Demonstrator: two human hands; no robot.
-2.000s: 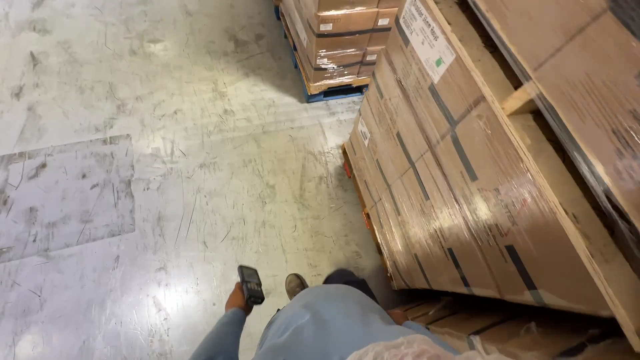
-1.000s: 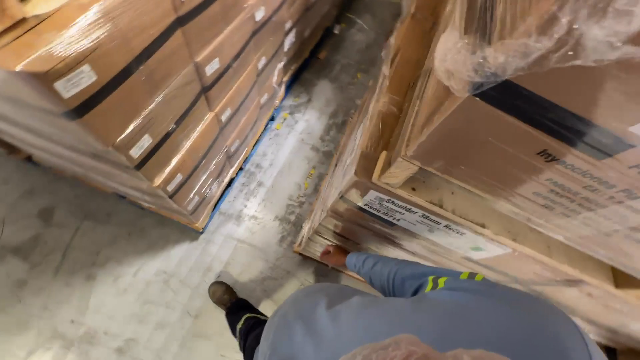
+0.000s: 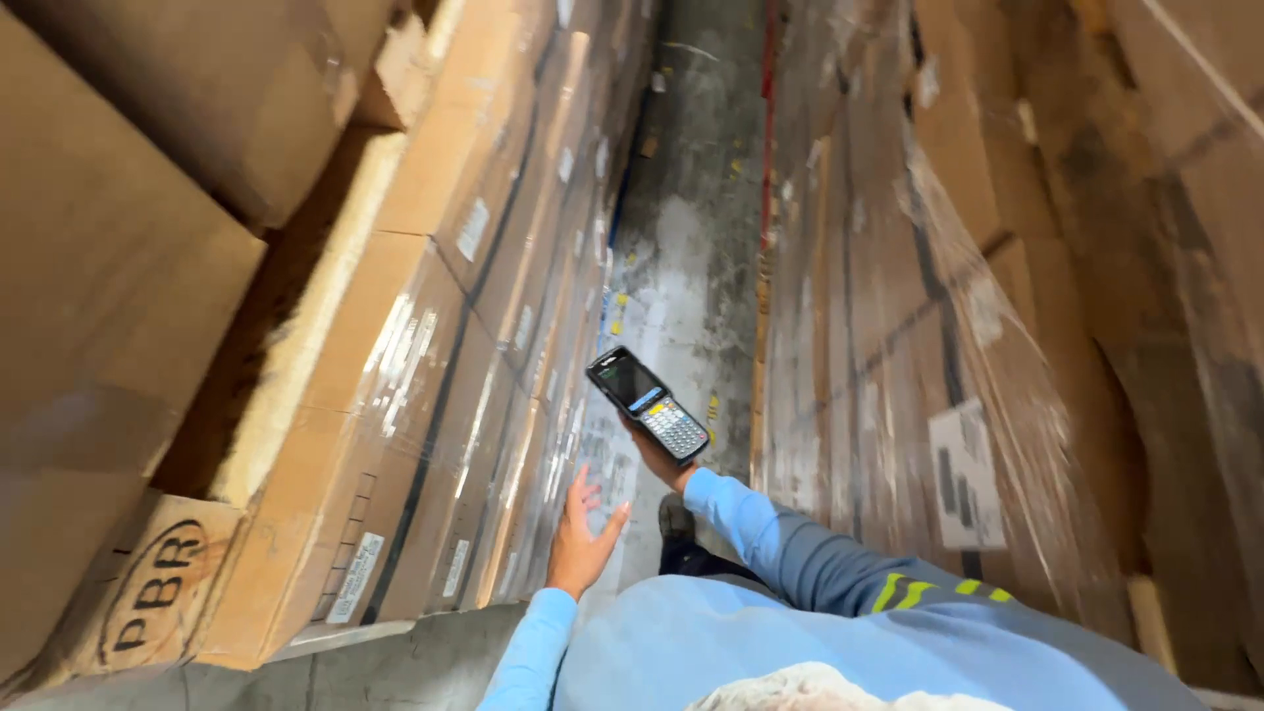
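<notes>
A black handheld barcode scanner (image 3: 648, 405) with a lit screen and a keypad is held in my right hand (image 3: 664, 456), whose fingers are mostly hidden beneath it. My left hand (image 3: 583, 538) is empty, its thumb and fingers spread, lower left of the scanner and near the wrapped cartons on the left. Stacked cardboard cartons (image 3: 395, 395) in stretch wrap and dark straps rise on the left. More wrapped cartons (image 3: 889, 395) stand on the right, with a white label (image 3: 968, 476) low on their side.
A narrow strip of concrete floor (image 3: 681, 267) runs ahead between the two stacks, with yellow marks on it. A wooden pallet block (image 3: 158, 583) bearing stamped letters is at the lower left. My shoe (image 3: 676, 518) is on the floor below the scanner.
The view has moved from open floor beside pallets to a narrow gap between stacks. One second ago a hand lay against a labelled wrapped stack; now both hands are in front of me, the right holding the scanner.
</notes>
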